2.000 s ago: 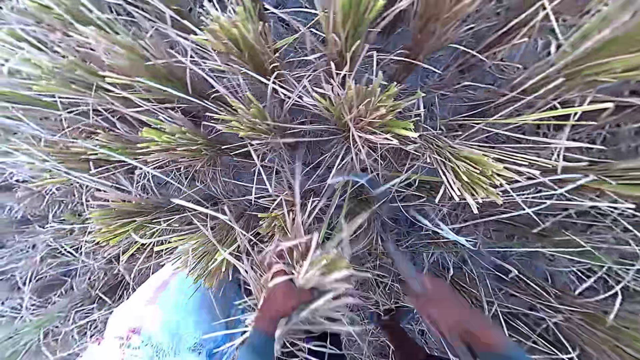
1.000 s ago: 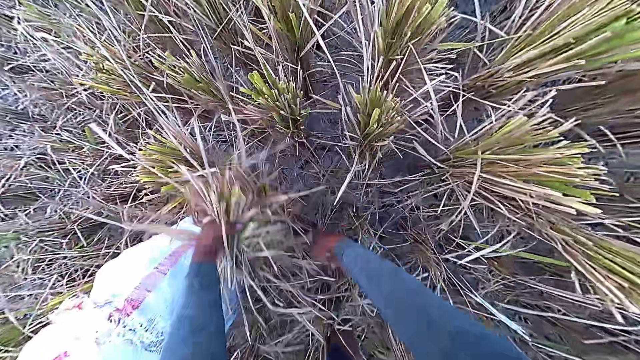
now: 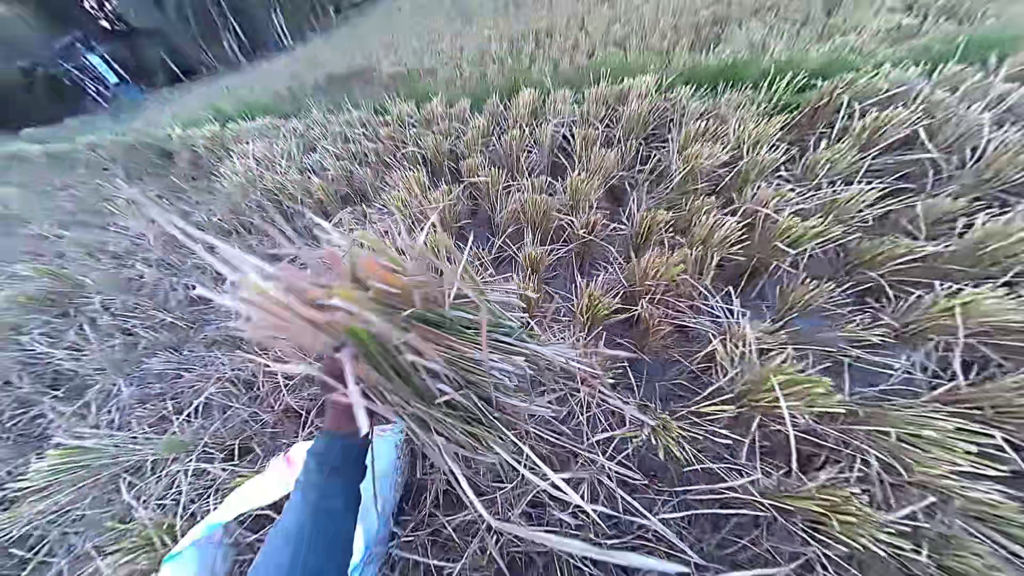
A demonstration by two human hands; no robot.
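Observation:
My left hand, at the end of a blue-grey sleeve, is closed around a large bundle of cut straw stalks. The bundle spreads from the upper left to the lower right, brownish with some green blades, and its left part is blurred by motion. Much of the hand is hidden behind the stalks. Under the forearm lies a white and light-blue woven sack with pinkish marks. My right hand is out of view, and no sickle shows.
Rows of cut stubble clumps stand ahead and to the right, with loose straw on dark soil between them. A green grass strip crosses the field farther off. Dark trees and a blurred blue object are at the far upper left.
The view has swung up from the ground to the wider field. My left hand holds the bundle raised over the sack. My right hand, which held a sickle two seconds ago, has left the view.

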